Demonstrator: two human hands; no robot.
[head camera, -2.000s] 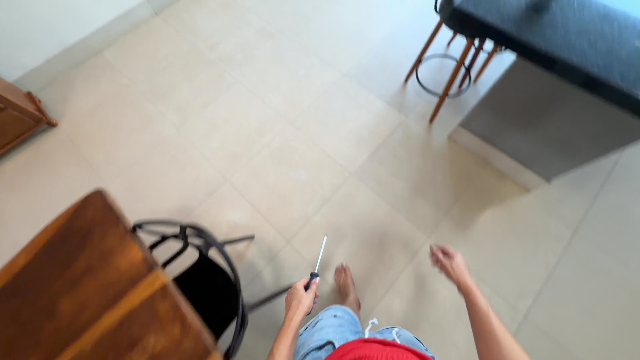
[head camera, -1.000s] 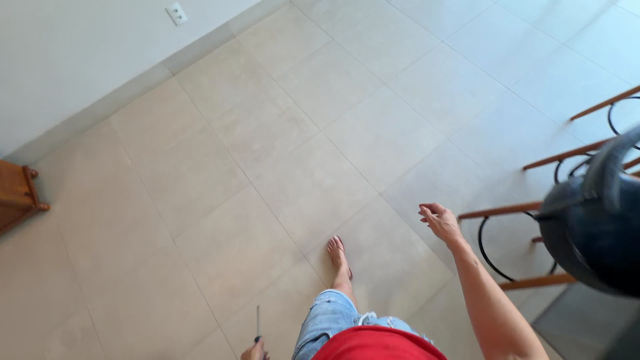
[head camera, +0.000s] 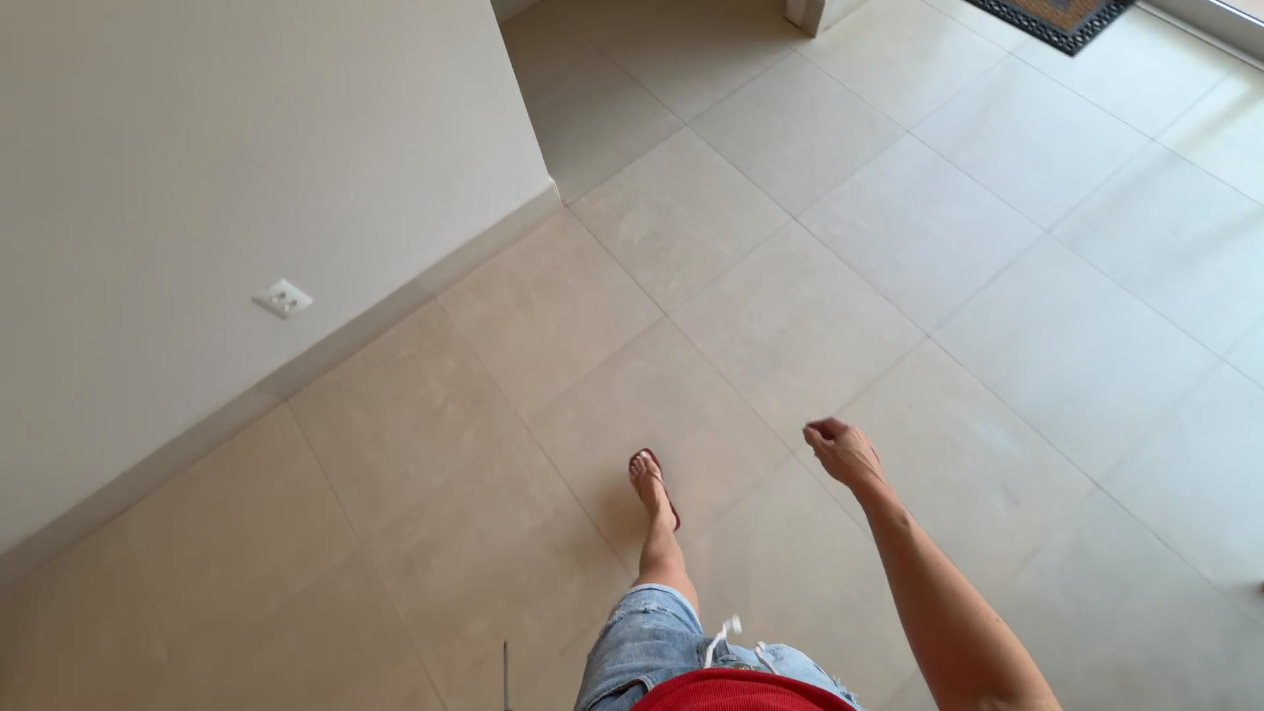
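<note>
The metal shaft of a screwdriver (head camera: 506, 675) pokes up at the bottom edge, left of the denim shorts. Its handle and my left hand are below the frame. My right hand (head camera: 845, 454) hangs over the tiled floor, right of the forward foot, with its fingers curled; no object shows in it, and whether the fingers are fully closed is hard to tell.
A pale wall with a power outlet (head camera: 283, 298) and a baseboard (head camera: 346, 336) runs along the left, ending at a corner by an opening. A patterned doormat (head camera: 1062, 20) lies at the top right beside a door track. Large floor tiles (head camera: 790, 296) stretch ahead.
The view has moved forward through the room; table, chair, stools and counter are out of sight. My left hand, earlier seen holding the screwdriver, has dropped out of frame. The wall corner and doormat have appeared.
</note>
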